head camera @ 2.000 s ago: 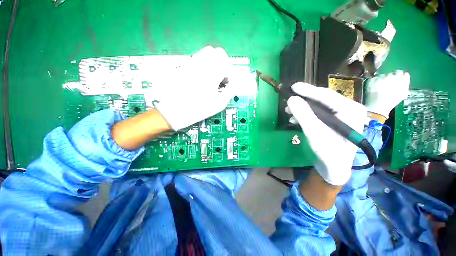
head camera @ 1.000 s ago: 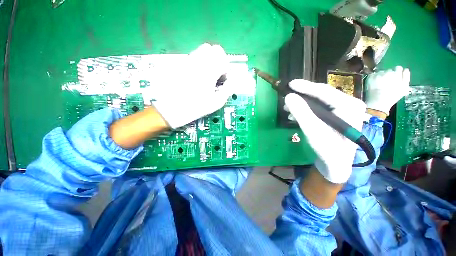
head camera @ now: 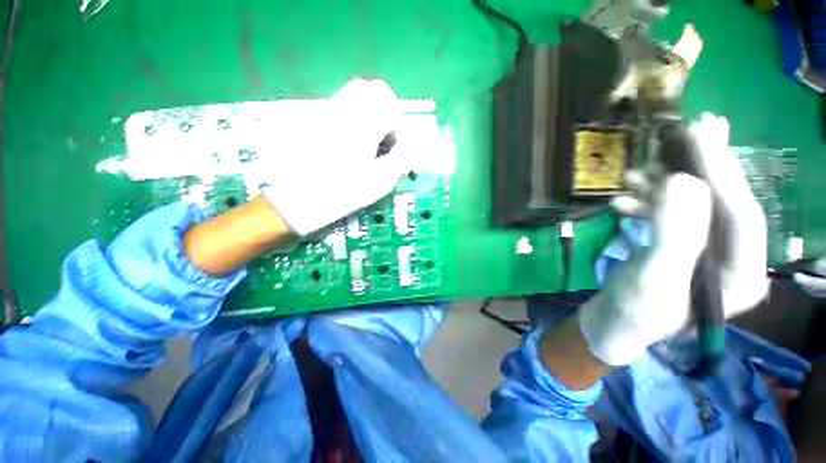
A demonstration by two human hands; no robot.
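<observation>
A green printed circuit board [head camera: 383,244] lies in front of me, its upper part washed out by glare. My left hand [head camera: 340,163], in a white glove, rests over the board's upper middle. Glare hides its fingertips, and I cannot tell whether they pinch anything. My right hand [head camera: 652,271], also white-gloved and blurred, is right of the board, below the soldering station [head camera: 534,136]. It grips the soldering iron [head camera: 711,271], which is blurred and points up towards the metal holder. The iron's tip cannot be made out.
A yellow-brown sponge [head camera: 600,161] sits in the station's tray. Another person's white-gloved hand [head camera: 743,235] is close behind the iron. A second board [head camera: 770,185] lies at the far right. A pale container [head camera: 625,14] stands behind the station. A black cable runs to the station's back.
My right hand has swung right with the iron, away from the board's right edge to the stand. My left hand stays over the board. The view has shifted slightly.
</observation>
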